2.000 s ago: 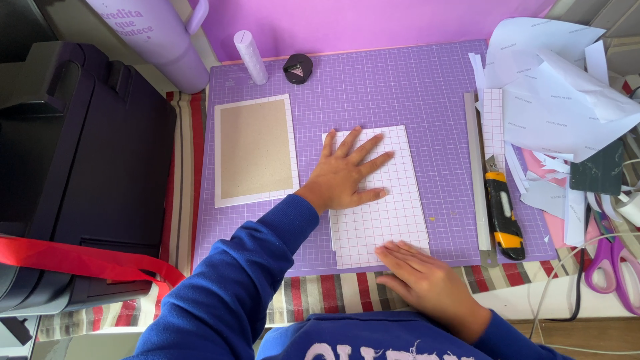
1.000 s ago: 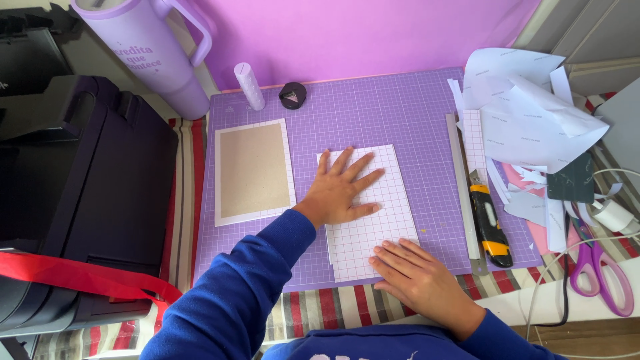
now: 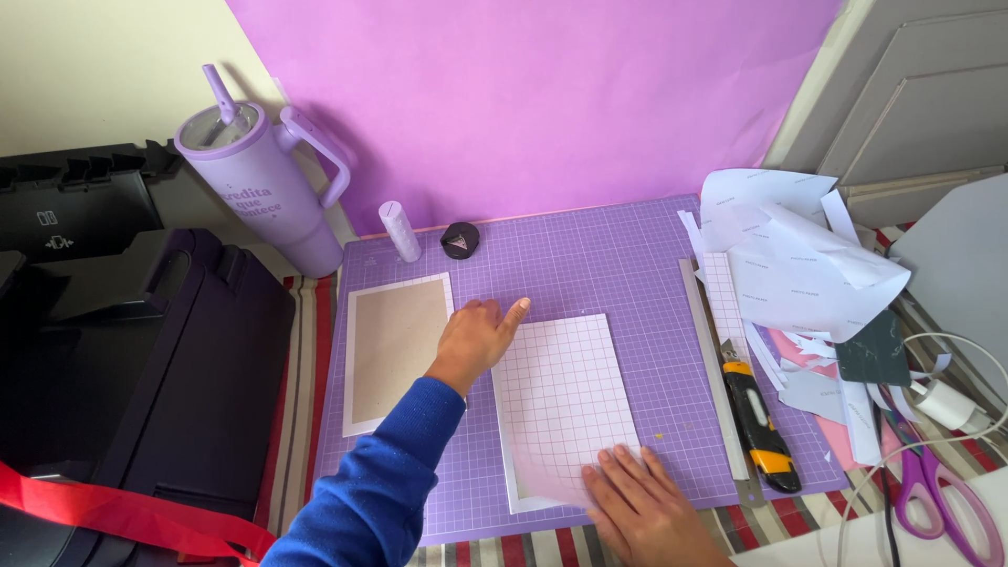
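Note:
A white sheet with a printed grid (image 3: 563,386) lies on the purple cutting mat (image 3: 630,260). Its lower left part is bent up, and a white-edged piece shows beneath. The flat fingers of my right hand (image 3: 638,492) rest at its lower right corner. My left hand (image 3: 476,339) is at its upper left corner, fingers curled and thumb pointing up; whether it grips anything is hard to tell. Left of it lies a beige board with a white gridded border (image 3: 400,354), partly behind my left hand and sleeve.
A metal ruler (image 3: 718,378) and a utility knife (image 3: 757,425) lie at the right, beside crumpled paper (image 3: 803,260), cables and purple-handled scissors (image 3: 929,488). A lilac cylinder (image 3: 400,231), a black round punch (image 3: 460,240) and a tumbler (image 3: 268,189) stand behind. A black printer (image 3: 150,378) is left.
My left hand has moved from the middle of the gridded sheet to its upper left corner, and its fingers have curled. The sheet's lower left part, flat before, is bent up. The view has tilted upward.

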